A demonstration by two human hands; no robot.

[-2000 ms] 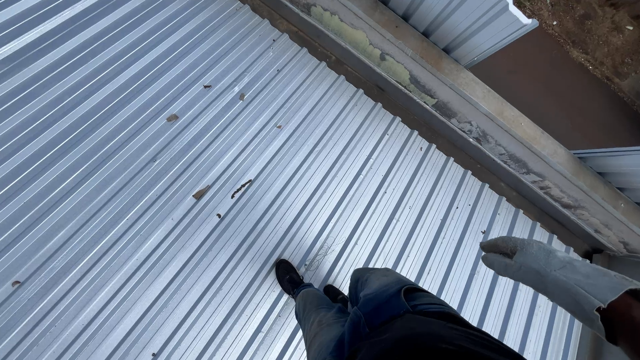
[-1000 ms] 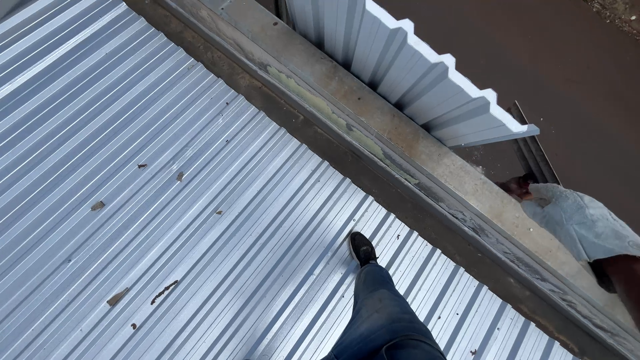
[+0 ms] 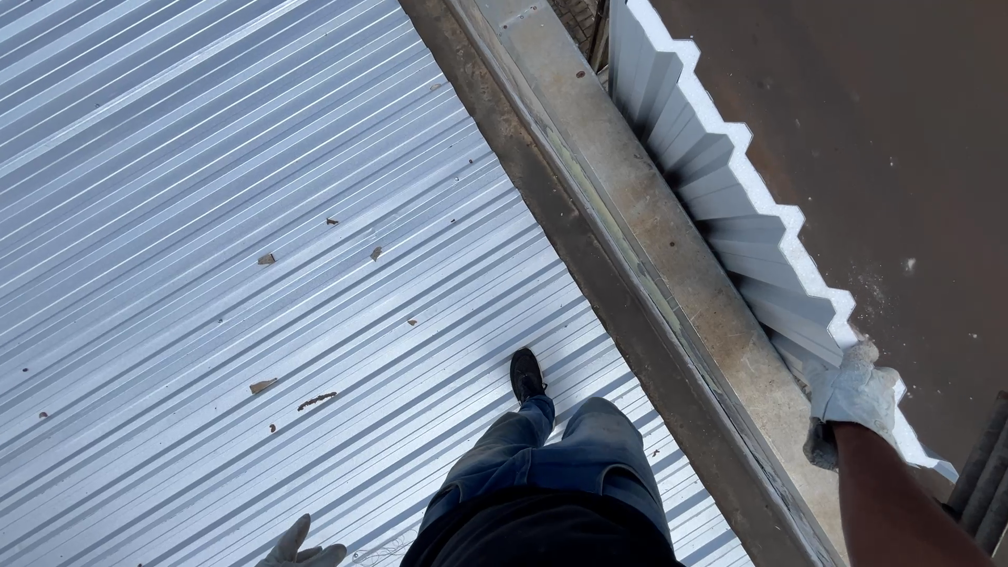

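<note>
A light work glove covers my right hand (image 3: 854, 390), which grips the top edge of a foam-cored corrugated roofing panel (image 3: 756, 228) standing beyond the parapet. The panel's white zigzag edge faces up. My left hand (image 3: 303, 547), also gloved, shows only in part at the bottom edge of the view, over the corrugated metal roof (image 3: 236, 315), with its fingers apart and nothing in them. One black shoe (image 3: 527, 375) of mine rests on the roof ribs, near the gutter.
A brown gutter (image 3: 567, 236) runs diagonally along the roof's edge, beside a metal-capped parapet (image 3: 677, 244) with peeling patches. Beyond lies brown ground far below. Pipes or bars (image 3: 984, 472) stand at the lower right. Dry leaf bits (image 3: 263, 386) are scattered over the roof.
My right hand has come onto the panel's edge; two seconds ago it was over the roof near the gutter. My left hand has come into view. The view has shifted toward the parapet.
</note>
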